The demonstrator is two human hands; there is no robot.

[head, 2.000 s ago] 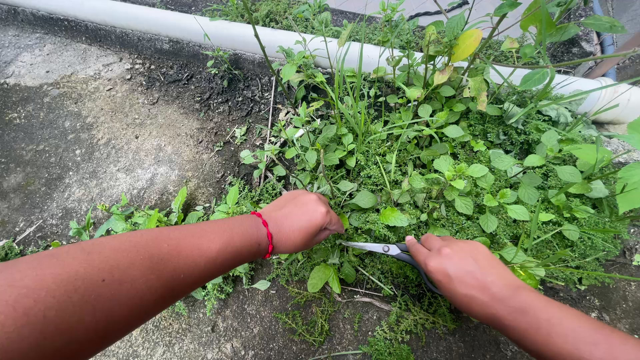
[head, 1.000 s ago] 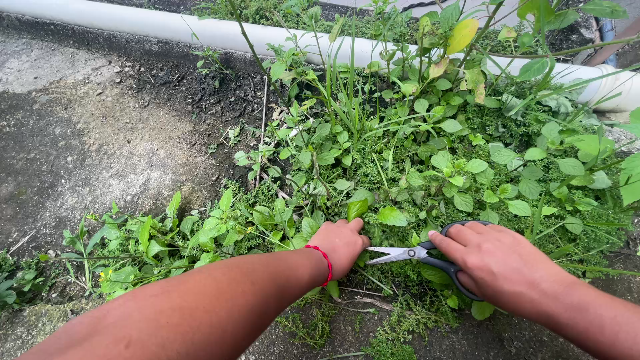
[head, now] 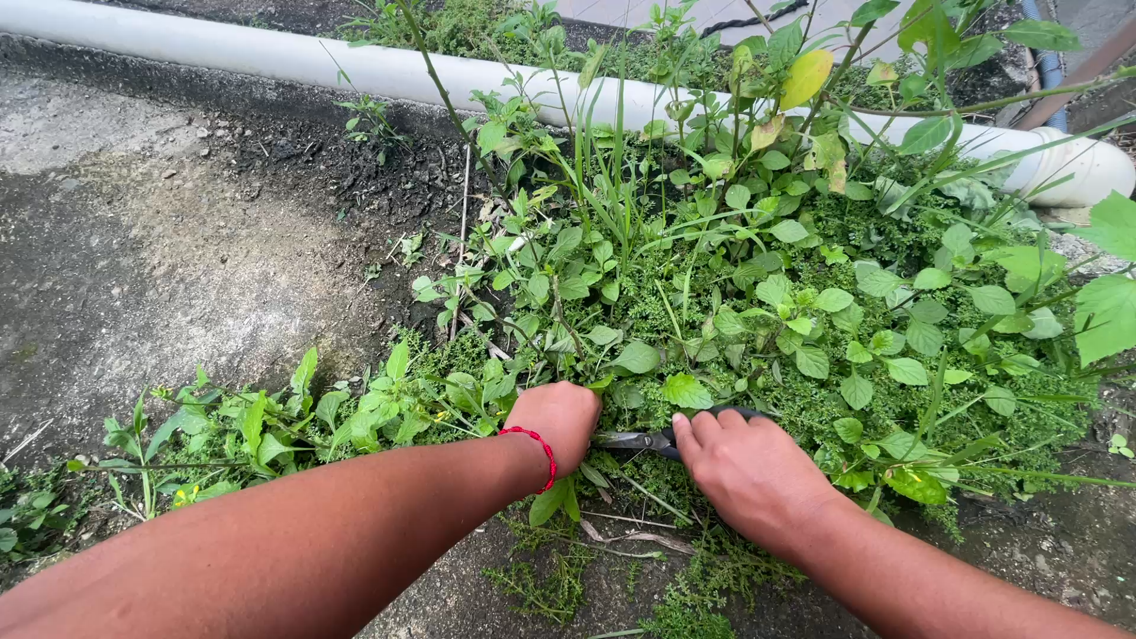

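Note:
My left hand [head: 555, 422], with a red braided bracelet [head: 543, 448] at its wrist, is closed low among the green weeds [head: 754, 293]; its fingers point away and what they grip is mostly hidden, though leaves and stems stick out around the fist. Just right of it, my right hand [head: 745, 466] grips the dark handles of a pair of scissors [head: 632, 440]. The metal blades point left and reach the left hand's fingers, and their tips are hidden behind it. The blades look nearly closed.
A white plastic pipe [head: 293, 60] crosses behind the weeds and ends in an elbow at the right. Stained concrete [head: 177, 266] lies at the left. Taller stems with a yellow leaf [head: 806, 78] rise at the back. Dry stalks [head: 639, 537] lie below the hands.
The scissor blades, parted a second ago, are now nearly together. Two seconds ago the left fist was higher among the leaves relative to the scissors.

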